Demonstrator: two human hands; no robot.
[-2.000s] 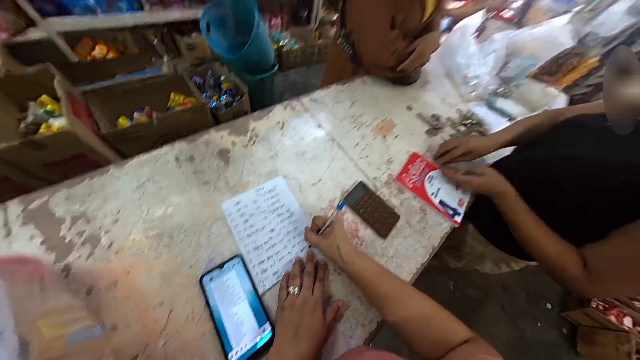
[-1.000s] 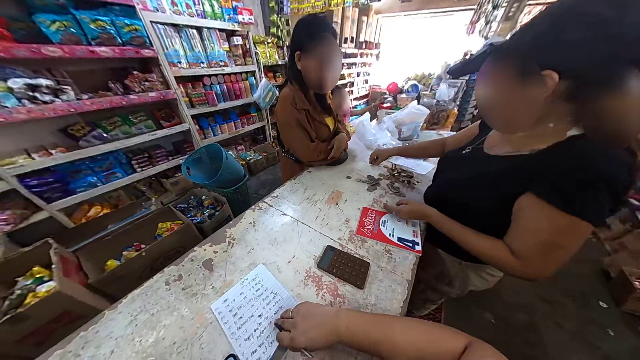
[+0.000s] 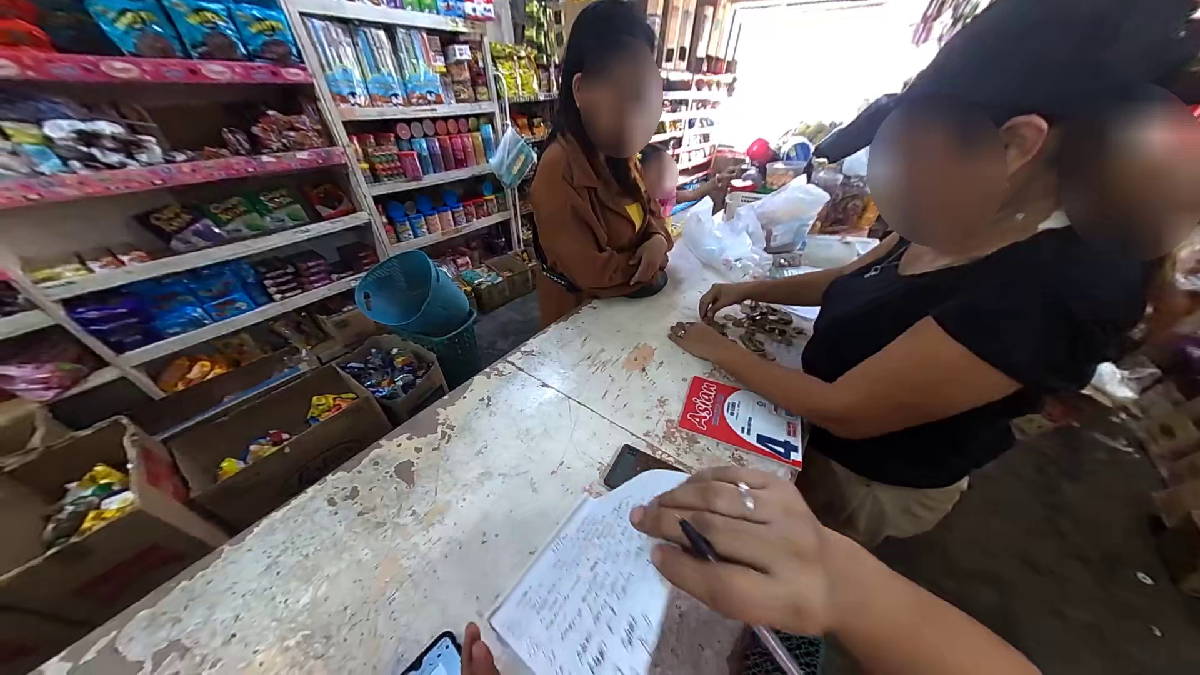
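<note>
My right hand [image 3: 741,548], with a ring on one finger, is over the right edge of a handwritten paper sheet [image 3: 586,581]. A dark pen [image 3: 696,539] is held between its bent fingers. Of my left hand [image 3: 478,653] only fingertips show at the bottom edge, between the sheet and a smartphone [image 3: 436,656] with a lit screen. A dark calculator [image 3: 639,464] lies just beyond the sheet, its near part hidden. Farther on, a red and white printed booklet or pad [image 3: 741,419] lies flat on the worn white counter [image 3: 450,487].
Across the counter's right side, a person in black has both hands at a pile of coins [image 3: 764,328]. Another person in brown leans on the far edge. Clear plastic bags [image 3: 731,234] lie beyond. Blue baskets [image 3: 408,291], cardboard boxes [image 3: 281,441] and stocked shelves stand left.
The sheet has moved up against the calculator, which lay apart from it and uncovered before. My right hand has moved along with it. The person in black has moved a hand from the red booklet to the coins.
</note>
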